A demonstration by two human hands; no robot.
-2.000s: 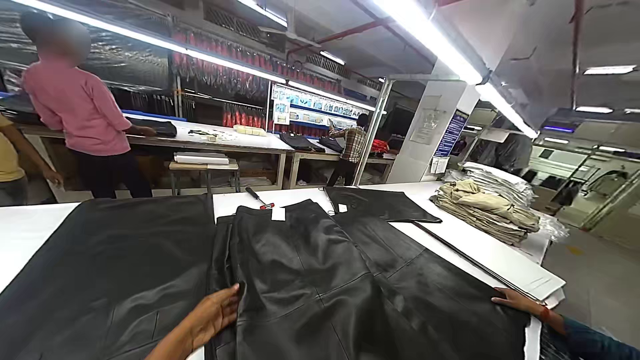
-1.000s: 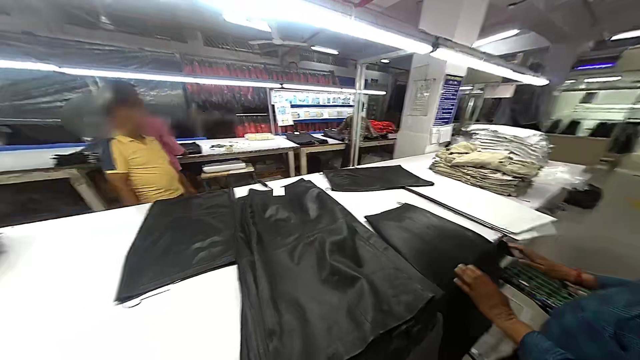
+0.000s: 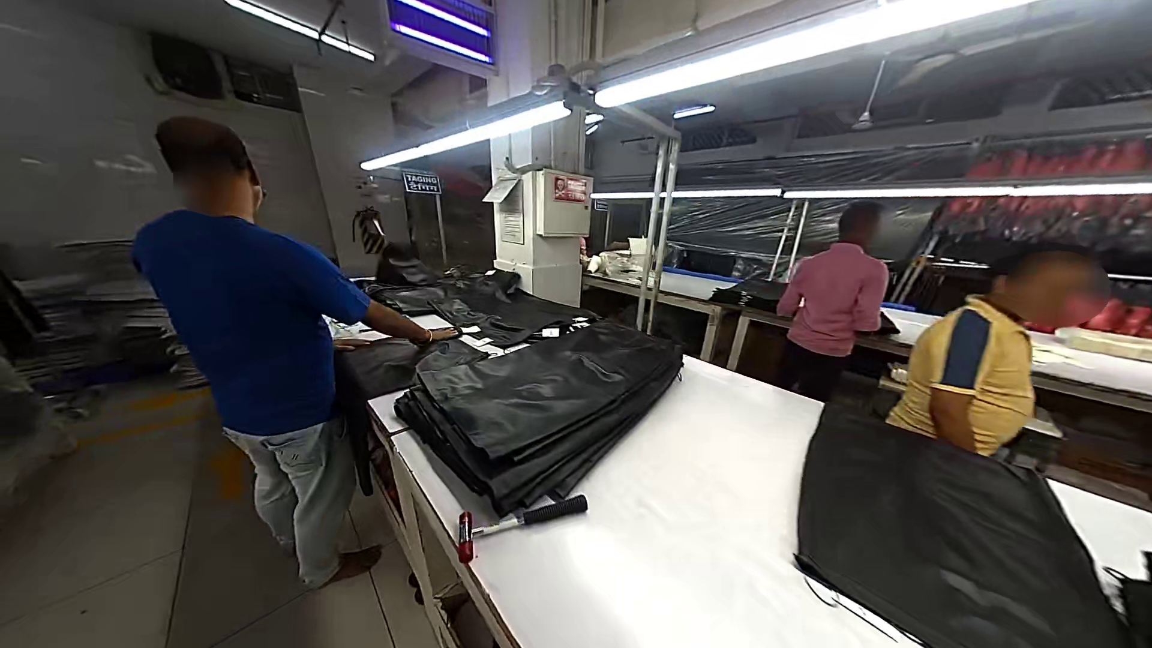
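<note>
Neither my left hand nor my right hand shows in the head view now. A stack of black leather-like garment pieces (image 3: pixel 549 396) lies on the white tabletop (image 3: pixel 684 513). Beside its near end, close to the table's edge, is a mallet with a red head and a black ribbed handle (image 3: pixel 553 510). Another black garment piece (image 3: pixel 945 522) is spread flat at the right, with a thin cord or thread at its lower left edge. What my hands hold or touch is hidden outside the frame.
A person in a blue shirt (image 3: pixel 256 315) stands left, hand on black garments (image 3: pixel 486 301). People in yellow (image 3: pixel 972 378) and pink (image 3: pixel 837 297) stand beyond the table at right. A white pillar (image 3: pixel 540 270) and metal posts rise behind.
The view has swung far to the left. Both my hands, seen earlier on the black garment pieces, are out of the frame. The blue-shirted person, the stack and the mallet have come into view.
</note>
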